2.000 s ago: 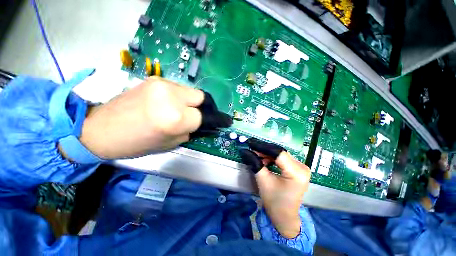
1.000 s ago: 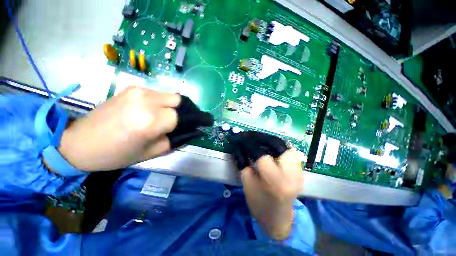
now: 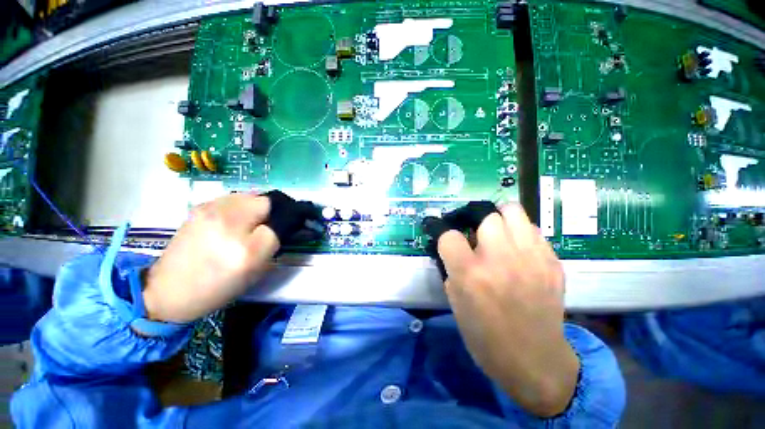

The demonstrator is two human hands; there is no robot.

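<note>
A large green printed circuit board [image 3: 327,84] lies on the conveyor in front of me. My left hand [image 3: 231,239], with black finger cots, has its fingertips at the board's lower edge, just left of several small electrolytic capacitors [image 3: 329,214]. My right hand [image 3: 499,276], also in black cots, has its fingertips on the lower part of the board, right of those capacitors. Whether either hand holds a part is hidden by the cots. Orange-yellow disc parts [image 3: 201,161] stand at the board's left edge. Grey block parts [image 3: 252,136] stand near them.
A second green board [image 3: 646,151] lies to the right past a dark gap. Part of another board [image 3: 17,159] shows at the far left. The silvery conveyor rail [image 3: 361,283] runs along the front. A blue cord [image 3: 54,204] hangs at left. Small boards lie below the rail [image 3: 204,348].
The view has turned and now shows the boards level. My right hand has moved right along the board, away from my left hand, which stays near the small capacitors.
</note>
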